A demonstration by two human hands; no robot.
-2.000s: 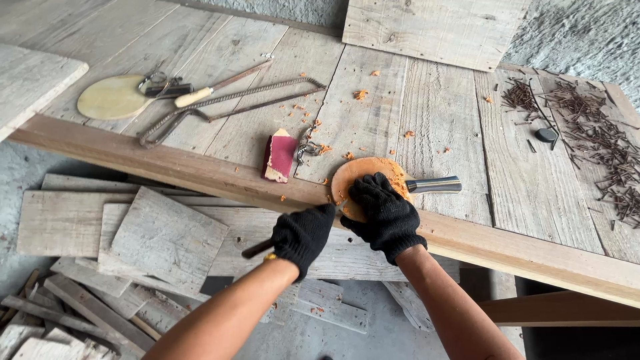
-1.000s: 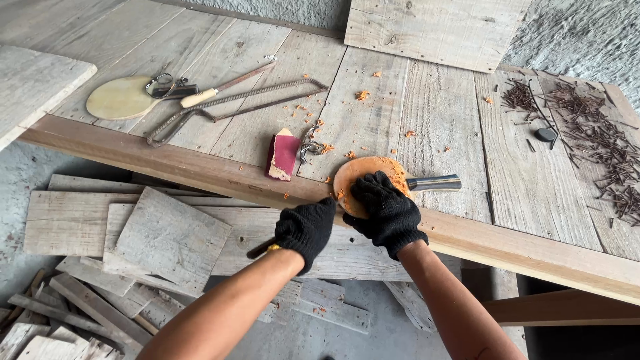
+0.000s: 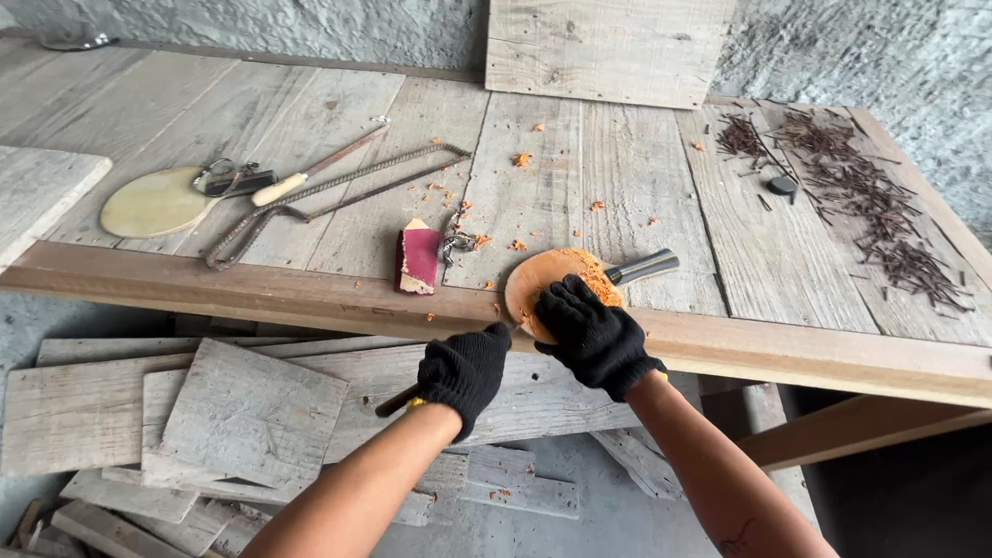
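Observation:
My left hand (image 3: 465,380), in a black knit glove, is closed on a dark tool handle (image 3: 397,401) whose rear end sticks out below the wrist; its working end is hard to make out near the paddle's edge. Gloved too, my right hand (image 3: 593,333) presses on the face of a wooden table tennis paddle (image 3: 539,275) at the bench's front edge. Orange shavings or crumbs (image 3: 601,285) lie on the paddle beside its dark striped handle (image 3: 643,266). Left of it stands a dark red block (image 3: 418,257) with a torn covering, next to a small metal chain or clamp (image 3: 457,242).
A pale paddle (image 3: 155,203), a wooden-handled tool (image 3: 279,190) and a bent rebar frame (image 3: 349,190) lie at the left. Piled nails (image 3: 868,186) and a round black object (image 3: 781,185) are at the right. Stacked boards (image 3: 256,403) fill the space below the bench (image 3: 790,353).

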